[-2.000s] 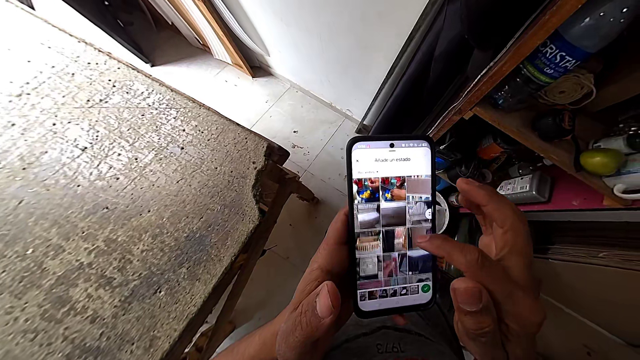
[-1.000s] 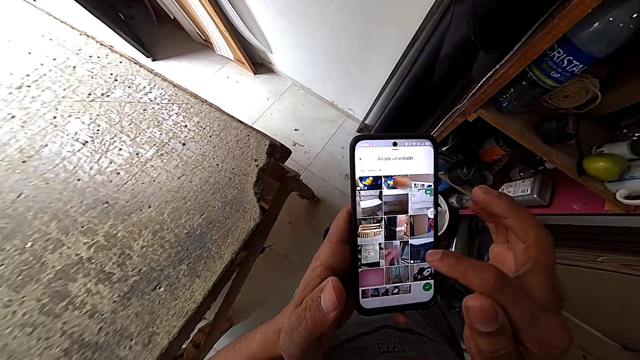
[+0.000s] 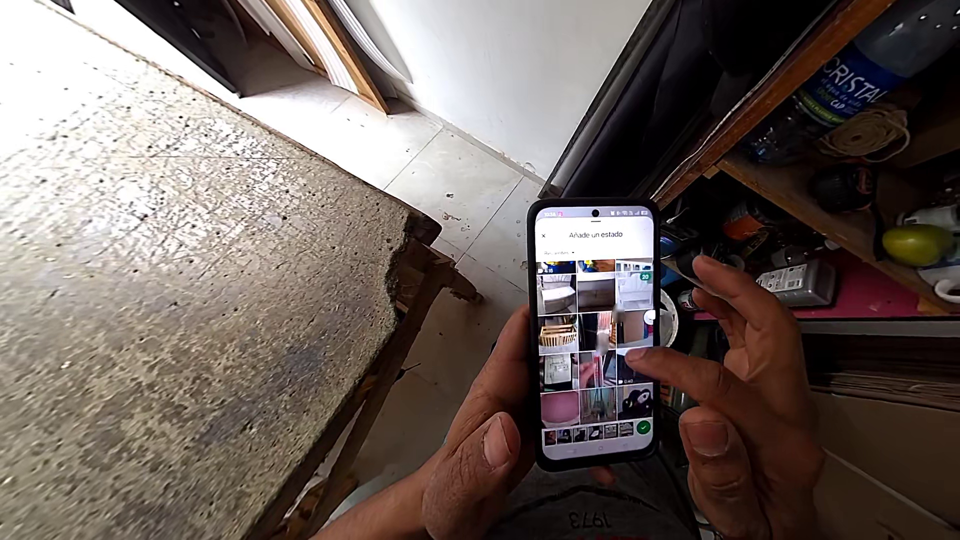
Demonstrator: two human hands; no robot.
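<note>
A smartphone [image 3: 596, 330] in a black case stands upright in my left hand [image 3: 487, 442], which grips it from the left side and below. Its lit screen shows a grid of small pictures, with a strip of thumbnails and a green tick button at the bottom. My right hand [image 3: 742, 397] is at the phone's right side, its index fingertip over the right column of pictures; whether it touches the glass cannot be told. The other fingers are apart and hold nothing.
A worn, speckled board tabletop [image 3: 187, 300] on a wooden frame fills the left. At right, wooden shelves [image 3: 862, 217] bear a plastic bottle [image 3: 847, 82], coiled cord [image 3: 866, 133], a yellow-green round object [image 3: 916, 244] and a grey container [image 3: 799, 283]. A white wall [image 3: 495, 67] rises beyond the tiled floor.
The picture grid on the screen has scrolled up compared with two seconds ago. My right index finger has moved up from its lower place of one second ago. My left hand still holds the phone.
</note>
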